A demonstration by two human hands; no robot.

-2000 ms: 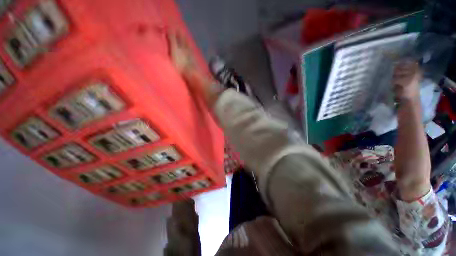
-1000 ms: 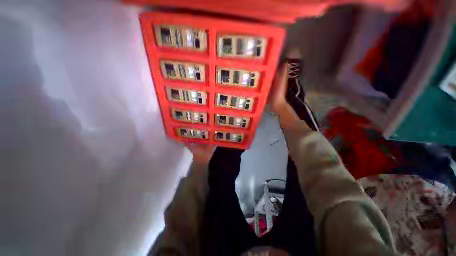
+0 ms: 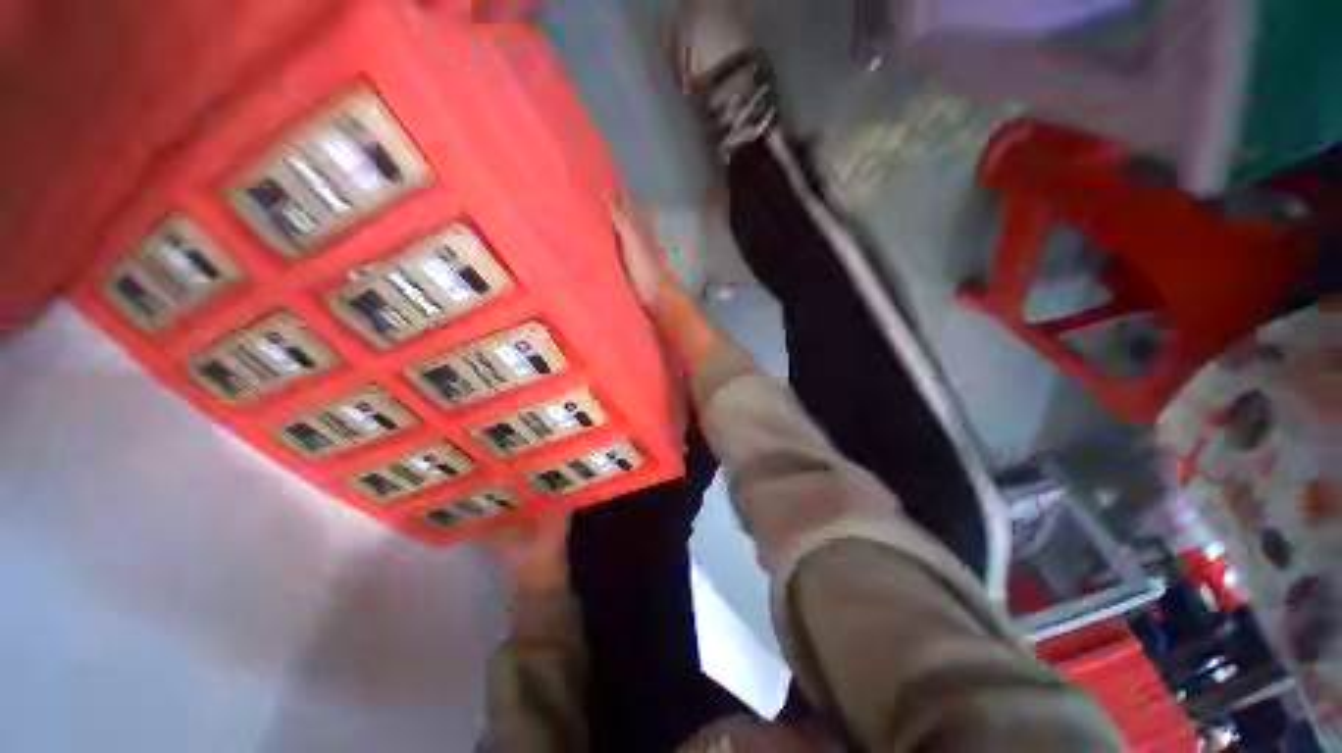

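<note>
A bright red phone tray lies at the left of the view, tilted, on what looks like a deep red block of stacked trays. Gold-tan feature phones lie back side up in its two columns of compartments, with dark bays and white labels showing. My right hand is on the block's right side, its fingers partly blurred. My left hand is at the near end, its fingers hidden under or behind the tray edge.
A red plastic stool stands at the upper right, below a green-topped bench. A person in a patterned top is at the right edge. A grey-framed crate and red items are at the lower right. A pale wall is at left.
The tray now appears larger, further left and tilted, with more of the block's side showing. Both hands remain at the red trays. The stool has come into view.
</note>
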